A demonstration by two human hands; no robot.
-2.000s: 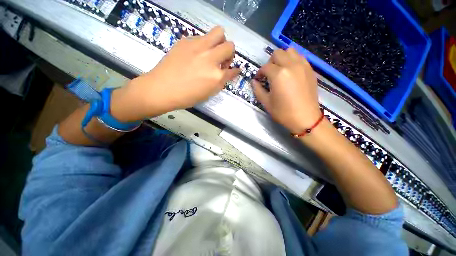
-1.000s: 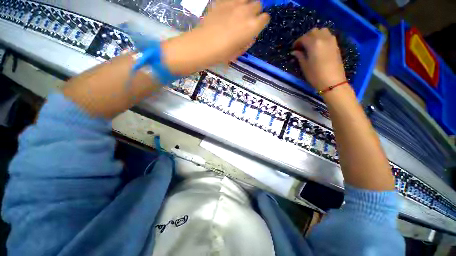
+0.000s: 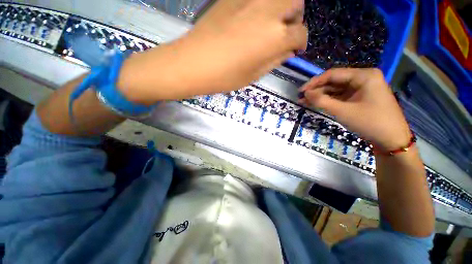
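My left hand point(image 3: 248, 46), with a blue strap at the wrist, is over the near left edge of the blue bin point(image 3: 397, 51). Its fingers are curled, and a small dark spot shows at the fingertips; whether it holds a part is unclear. The bin holds a heap of small black components point(image 3: 344, 36). My right hand point(image 3: 362, 103), with a red bracelet, is just in front of the bin, above the back edge of the boards. Its thumb and finger pinch a small black component point(image 3: 301, 95). The circuit board panels point(image 3: 259, 113) lie end to end in the track, with blue parts in rows.
The silver-grey rail point(image 3: 222, 134) runs along the front of the boards. Long thin dark parts point(image 3: 434, 118) lie right of the bin. A second blue bin point(image 3: 432, 46) with a red and yellow item point(image 3: 456, 26) is at the far right. A dark band point(image 3: 296, 125) separates two panels.
Both hands went from the boards to the bin. Since then my right hand has come back out towards the boards with a small black component, and my left hand has moved slightly down and right.
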